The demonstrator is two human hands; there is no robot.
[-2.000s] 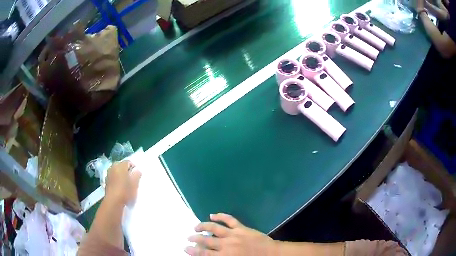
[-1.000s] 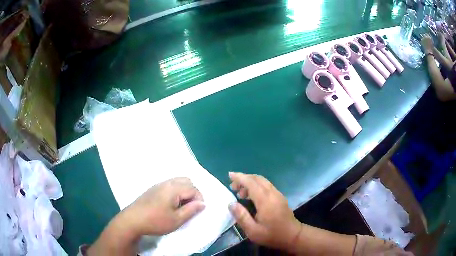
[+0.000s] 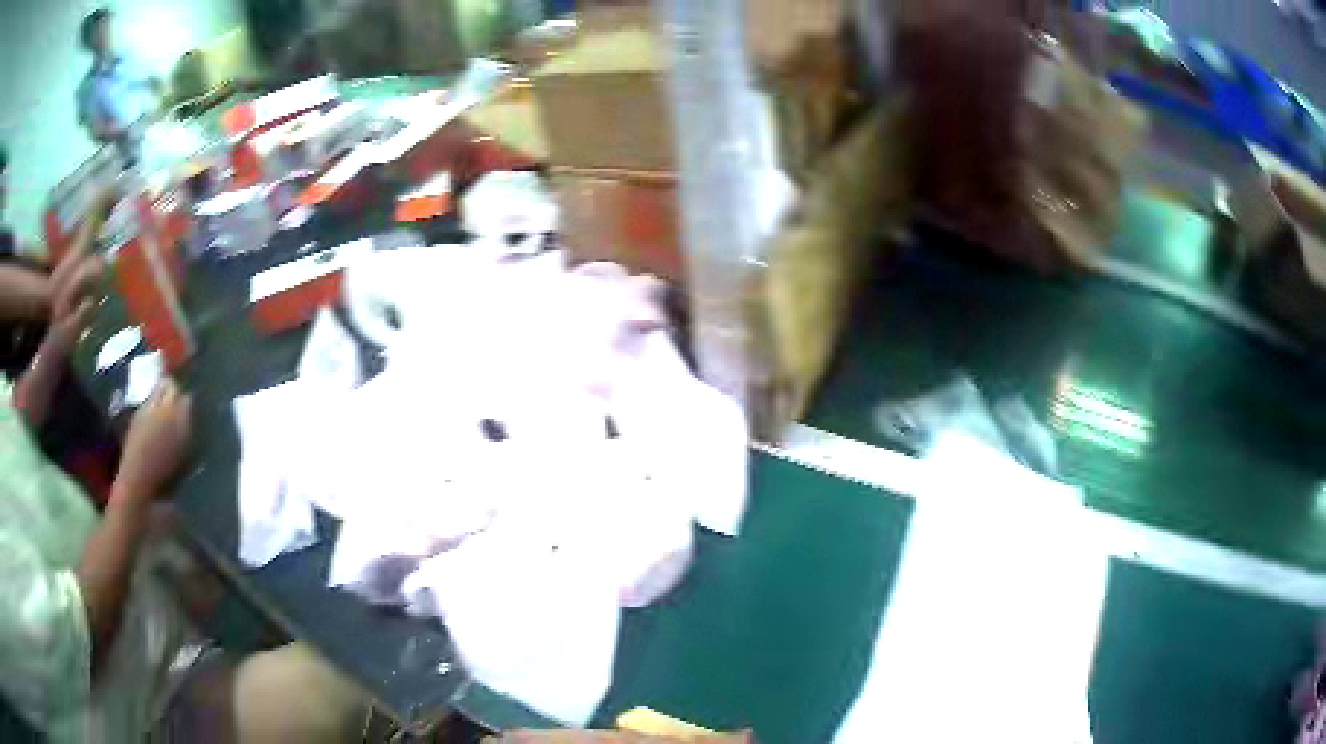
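A heap of wrapped units [image 3: 538, 436], white with pink showing through and loose ends, lies left of centre on the dark side table and the green worktable. The stack of white wrapping sheets [image 3: 982, 611] lies flat on the green surface to the right. A skin-toned sliver [image 3: 625, 737] at the bottom edge may be part of my left hand or arm; it is cut off and blurred. My right hand is out of the picture.
A person's arm [image 3: 124, 494] reaches in at left near an orange and white box [image 3: 153, 284]. Brown cartons [image 3: 611, 116] and a metal post [image 3: 713, 218] stand behind the heap. A clear bag [image 3: 931, 414] lies behind the sheets. A yellow strip [image 3: 662, 722] lies below the heap.
The view has swung left and is blurred. The heap and the neighbouring person have come into view; the pink row has left it. My hands are no longer over the sheets.
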